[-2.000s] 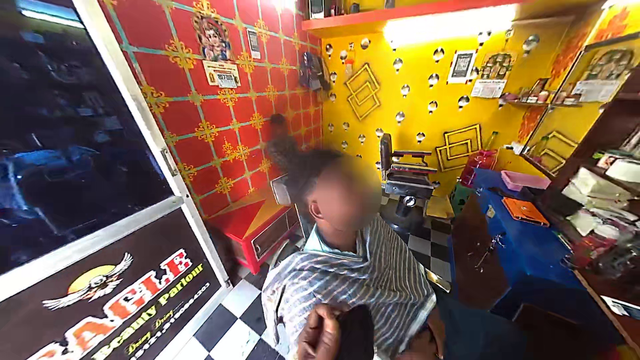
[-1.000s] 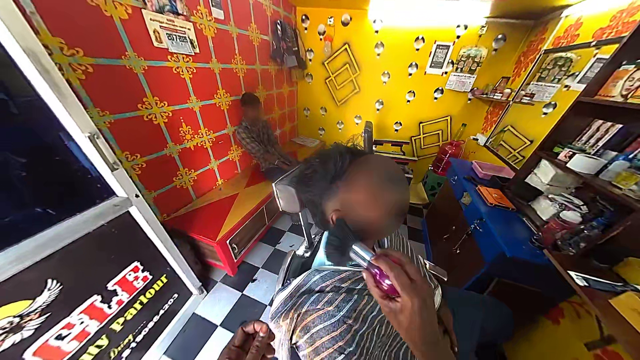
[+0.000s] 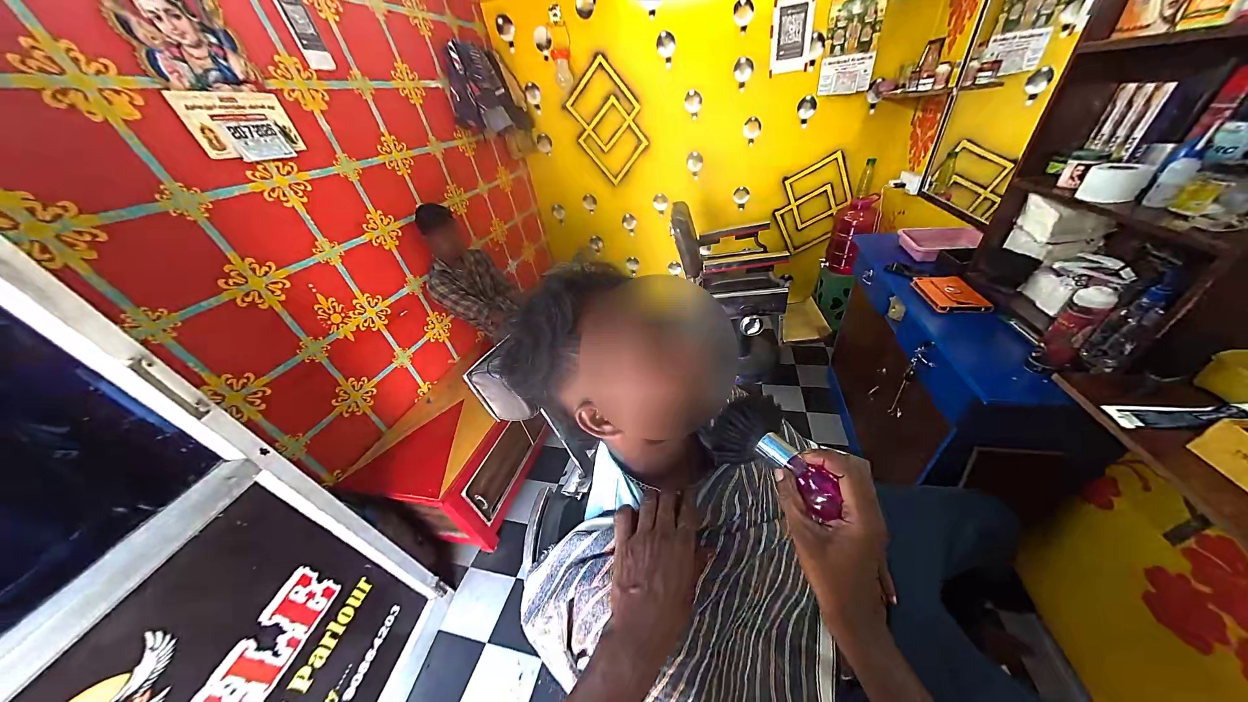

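Observation:
My right hand (image 3: pixel 837 517) grips a neck duster brush (image 3: pixel 817 487) by its glossy purple handle. The brush's black bristles are against the seated person's neck, below the jaw. My left hand (image 3: pixel 655 556) lies flat on the striped barber cape (image 3: pixel 746 585) near the collar, its fingers pointing up to the neck. The seated person (image 3: pixel 624 370) has short dark hair on top and closely cut sides, with the head leaning to the right. A light blue cloth (image 3: pixel 611 485) shows at the neck under the cape.
A glass door (image 3: pixel 229 478) stands at the left. Behind it are a red bench (image 3: pixel 439 468) and another seated person (image 3: pixel 468 278). An empty barber chair (image 3: pixel 736 268) is at the back. A blue counter (image 3: pixel 985 341) and stocked shelves (image 3: pixel 1121 205) line the right.
My left hand has come from beside the cape onto the person's upper chest or shoulder. The brush has shifted from beside the ear and jaw to the neck.

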